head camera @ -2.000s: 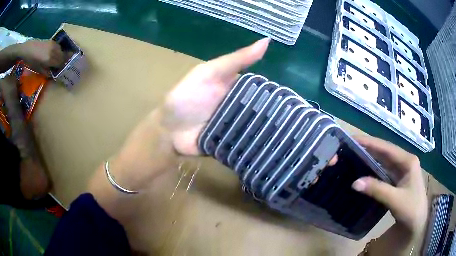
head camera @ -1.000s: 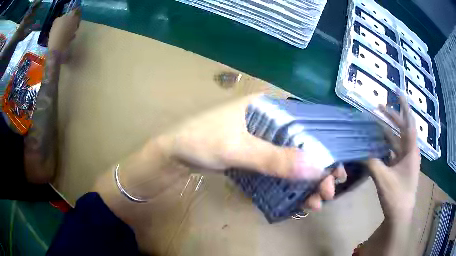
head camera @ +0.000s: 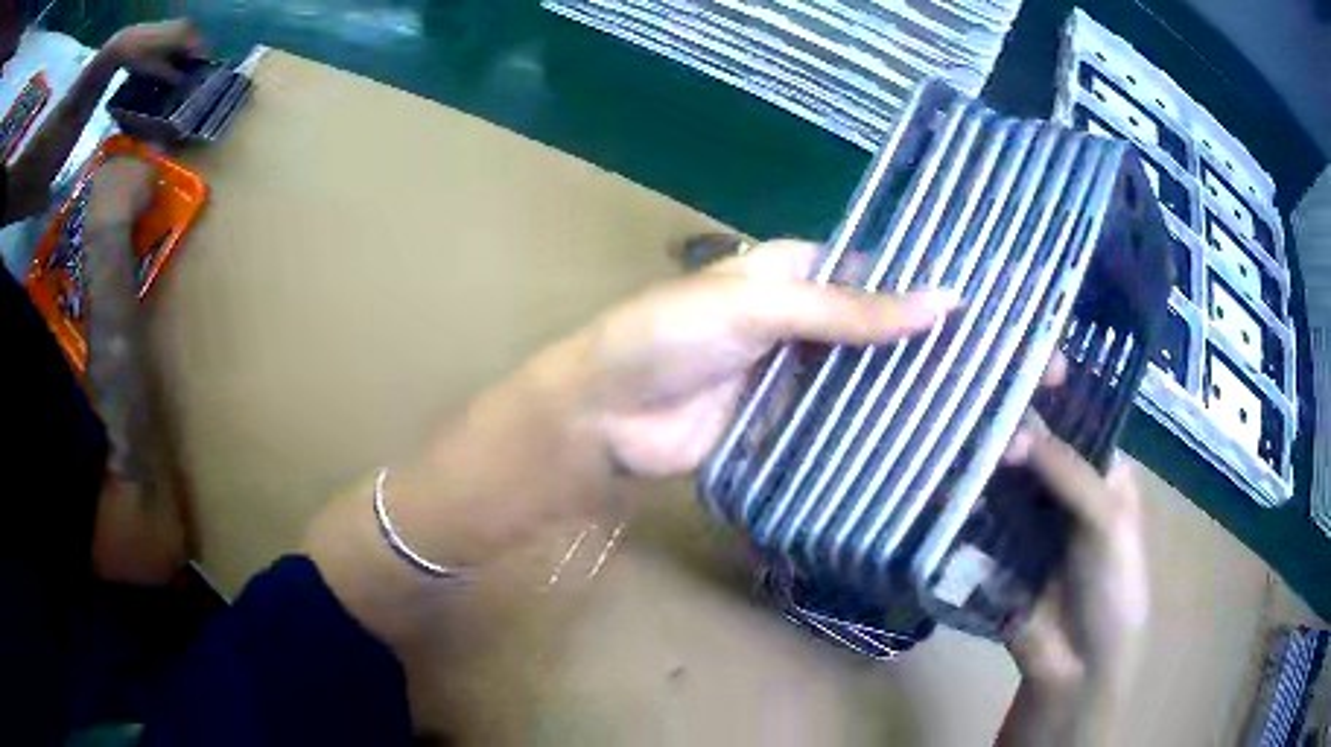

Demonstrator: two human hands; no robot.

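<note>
A stack of several middle frames (head camera: 934,336) is held up over the tan board, on edge and slightly fanned, with silver edges and dark gaps showing. My left hand (head camera: 715,350) is closed on the stack's left side, thumb lying across the edges. My right hand (head camera: 1088,540) is at the stack's right side, slightly blurred, with fingers at the window of the outermost frame. A dark piece with thin silver edges (head camera: 854,625) shows just under the stack; whether it touches the stack cannot be told.
A loaded blister tray (head camera: 1226,277) lies at the right, partly behind the stack. Stacked blister trays (head camera: 788,51) stand at the far side. A neighbour's tattooed forearm (head camera: 117,292) is by an orange parts tray (head camera: 183,197); their other hand is at dark frames (head camera: 183,105).
The stack has turned and risen, so its silver edges now face me. My left thumb has moved onto these edges. My right hand has come in against the stack. The neighbour's frames now rest near the board's corner.
</note>
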